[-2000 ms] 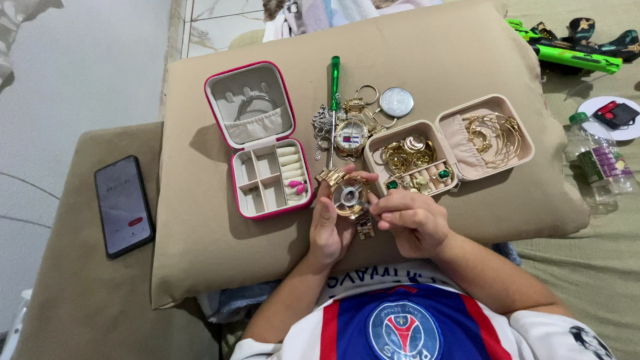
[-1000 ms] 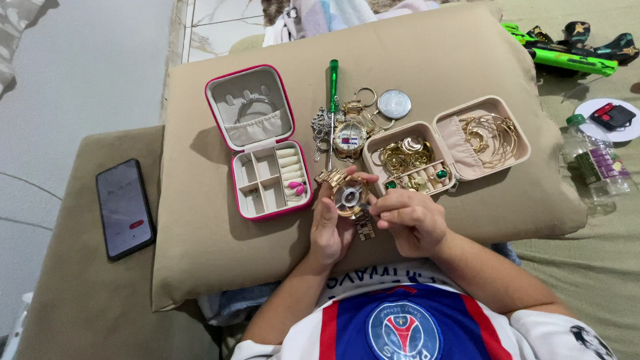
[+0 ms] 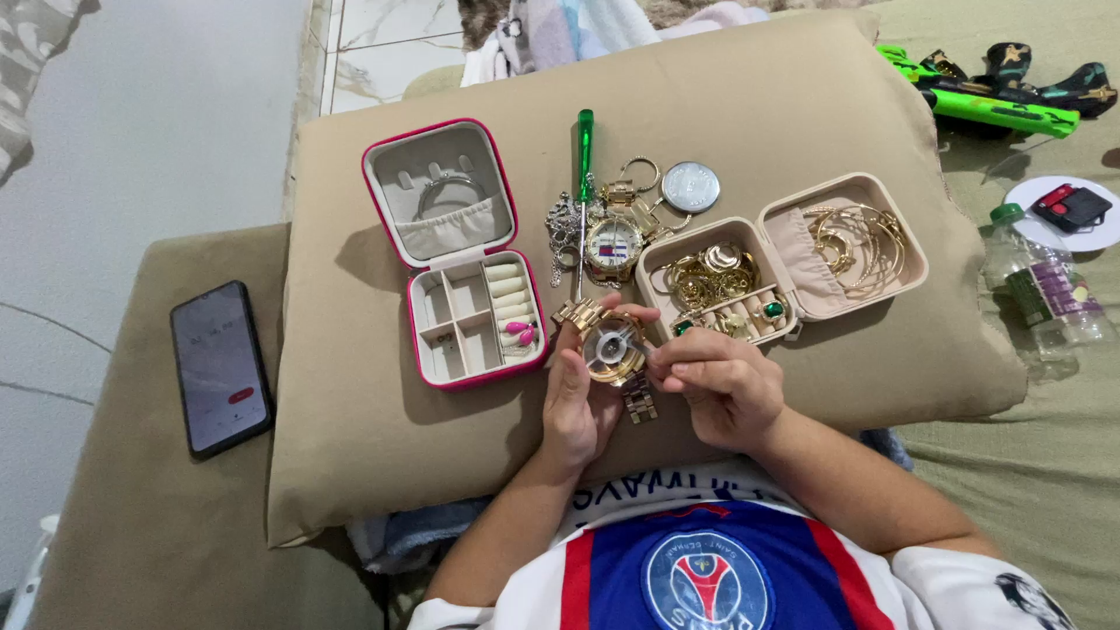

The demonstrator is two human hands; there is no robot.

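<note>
My left hand [image 3: 579, 404] holds a gold-coloured wristwatch [image 3: 612, 348], its case open at the back over a pale inner ring. My right hand [image 3: 728, 381] pinches a small, thin grey piece at the case's right edge; what it is cannot be told. Just beyond the watch lie a green-handled screwdriver [image 3: 585, 157], a second gold watch [image 3: 613, 245], silver chains [image 3: 564, 229] and a round metal disc [image 3: 690, 186], perhaps a watch back. The open pink-edged jewellery box [image 3: 479, 383] stands to the left, the open beige jewellery box [image 3: 920, 262] with gold jewellery to the right.
Everything rests on a beige cushion [image 3: 350, 455]. A smartphone [image 3: 222, 367] lies on the brown surface at left. To the right are a clear plastic bottle [image 3: 1046, 280], a white plate [image 3: 1024, 194] with a red and black object, and a green and black toy-like object [image 3: 997, 105].
</note>
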